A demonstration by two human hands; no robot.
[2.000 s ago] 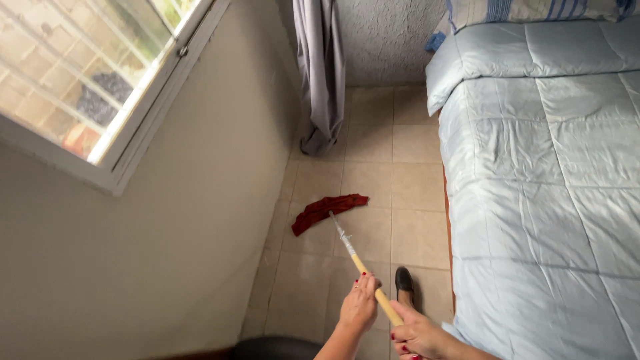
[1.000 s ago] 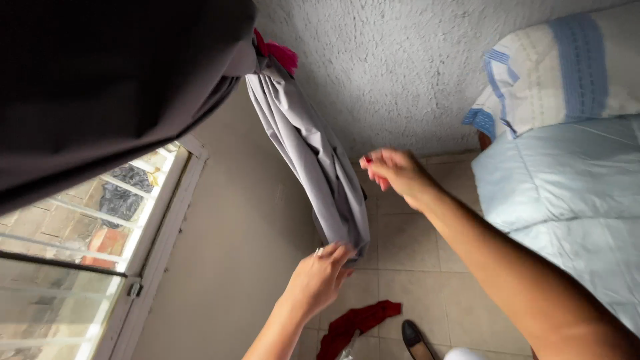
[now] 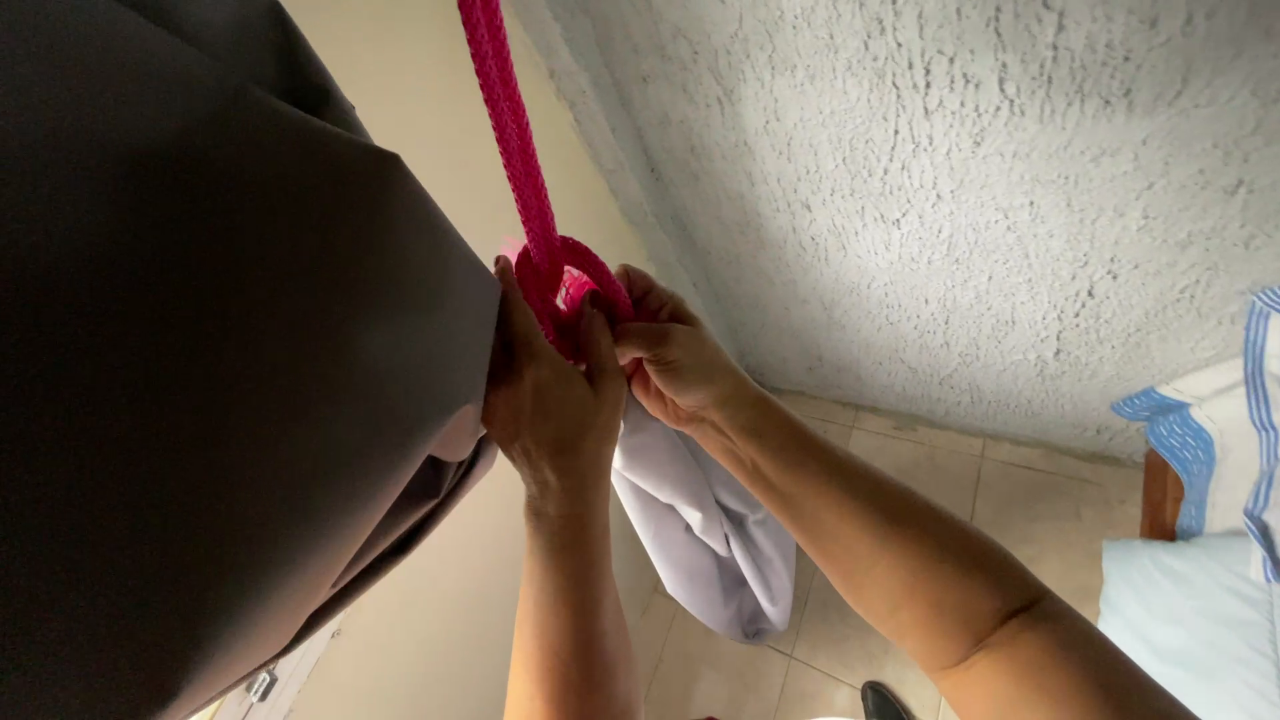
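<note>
A bright pink woven curtain tieback runs down from the top edge to a loop at the gathered grey curtain. My left hand is closed around the gathered part and the loop, its thumb at the pink band. From the right, my right hand pinches the loop's right side. The dark upper part of the curtain bulges at the left, and its pale lower end hangs below my hands. Some fingertips are hidden behind the cloth and band.
A rough grey textured wall stands behind, meeting a smooth cream wall. At the right are a bed with a pale blue quilt and a striped pillow. Below lies the tiled floor with a dark shoe.
My hands held a wooden stick over a red cloth on the floor, then were free of it near the curtain. Now both are at the pink tieback. The view has swung up toward the wall.
</note>
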